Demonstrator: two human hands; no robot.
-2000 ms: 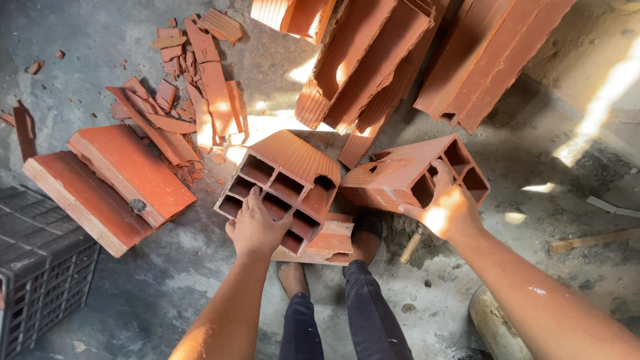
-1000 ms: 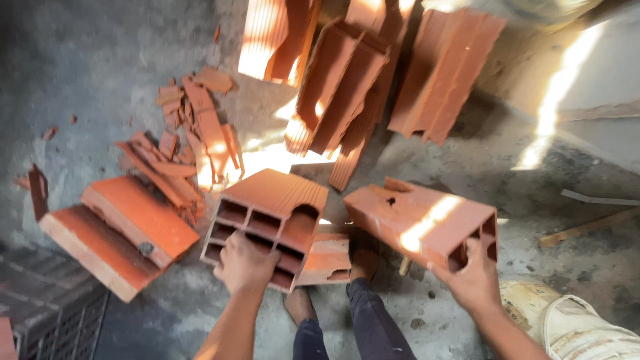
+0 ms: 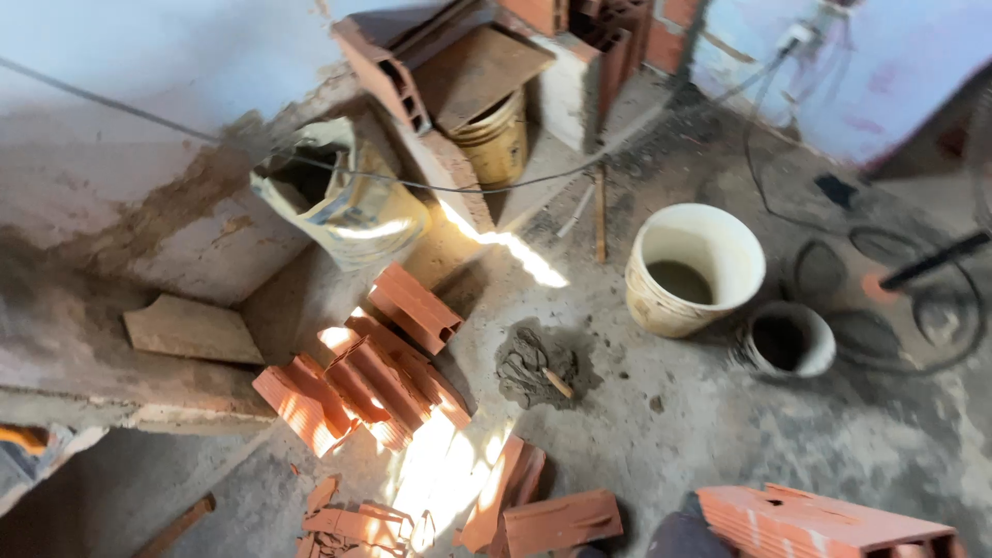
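A hollow clay brick with a broken top edge (image 3: 829, 519) is at the lower right, its open cells facing the bottom right corner. Only a small part of my right hand (image 3: 903, 550) shows at the bottom edge, against the brick's cell end. My left hand is out of view. Left of this brick is a dark knee or trouser leg (image 3: 686, 535). A flat-sided brick piece (image 3: 562, 521) and a longer piece (image 3: 504, 492) lie on the floor at the bottom middle. Broken shards (image 3: 353, 523) are at the lower left.
Cut hollow bricks (image 3: 376, 372) lie left of centre. Beside them is a heap of wet mortar (image 3: 535, 368) with a wooden handle. Further right stand a white bucket (image 3: 694, 267) and a smaller pail (image 3: 787, 341). An open sack (image 3: 349, 201) leans near the wall; a cable (image 3: 465, 188) crosses above.
The view has swung up and away, bringing in buckets, mortar and walls. My left hand has left the view; my right hand is nearly out of it, still at the brick's cell end.
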